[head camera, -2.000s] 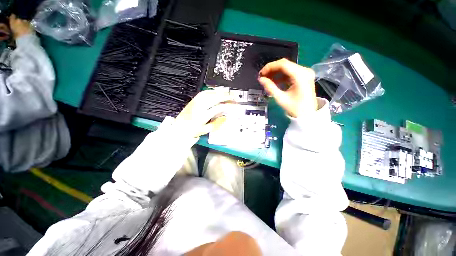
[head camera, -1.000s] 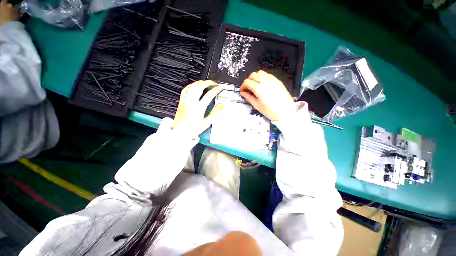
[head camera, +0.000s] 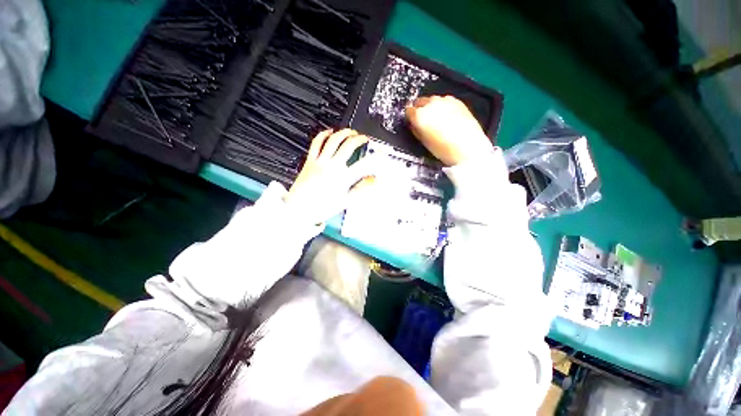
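Observation:
A silver-white fixture plate (head camera: 392, 213) with small blocks lies on the green mat in front of me. My left hand (head camera: 329, 172) rests at its upper left edge, fingers spread; I cannot tell if it holds something small. Behind the plate is a black small parts tray (head camera: 457, 81) with a pile of bright silver parts (head camera: 396, 91) in its left half. My right hand (head camera: 445, 130) is over the tray, fingertips bunched at the right side of the silver pile. Whether a part is between the fingertips cannot be seen. The hand covers part of the tray's right half.
Two narrow black trays (head camera: 205, 150) of thin black rods lie left of the small tray. A clear plastic bag (head camera: 561, 166) lies to the right. A second fixture (head camera: 597, 284) with a green patch is farther right. Another person's grey sleeve (head camera: 23, 97) shows at the left edge.
My right hand has moved from the fixture's top edge up to the silver pile in the tray. My left hand stays at the fixture's left side. The view has turned and shifted.

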